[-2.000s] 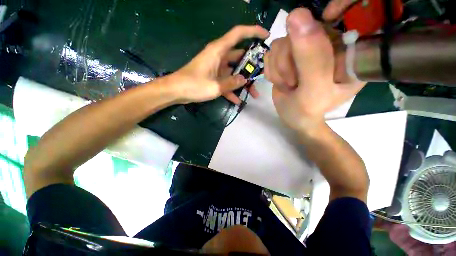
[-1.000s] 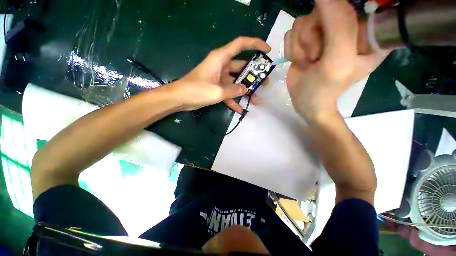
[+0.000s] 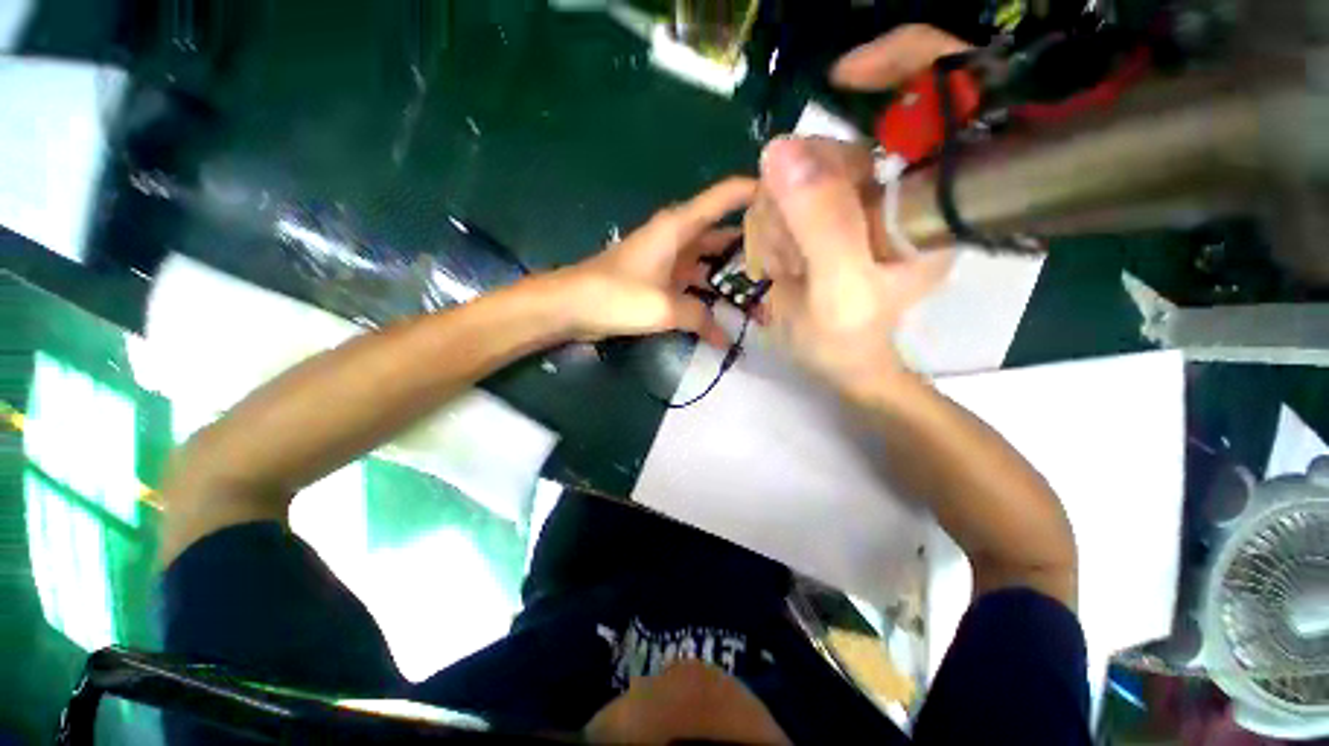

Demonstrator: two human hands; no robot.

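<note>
My left hand (image 3: 656, 277) holds a small black-edged circuit board unit (image 3: 738, 286) above the white sheets; most of the unit is hidden by my fingers. A thin black cable (image 3: 708, 391) hangs from the unit in a loop. My right hand (image 3: 831, 262) is closed in a fist beside the unit, with its fingers close to or touching it. The fist is blurred and what it holds is hidden. A thick grey-brown tube (image 3: 1093, 172) with dark and white bands and a red fitting (image 3: 927, 114) is right behind the fist.
White sheets (image 3: 794, 452) lie under my hands and to the right. Another sheet (image 3: 248, 343) lies left under my forearm. A white fan (image 3: 1275, 598) is at the lower right. A long pale bar (image 3: 1253, 321) is at the right. Another person's fingers (image 3: 904, 59) show near the red fitting.
My right fist and the tube have come down and left, close against the unit. The board, clearly seen earlier, is now mostly covered. The whole view has shifted somewhat.
</note>
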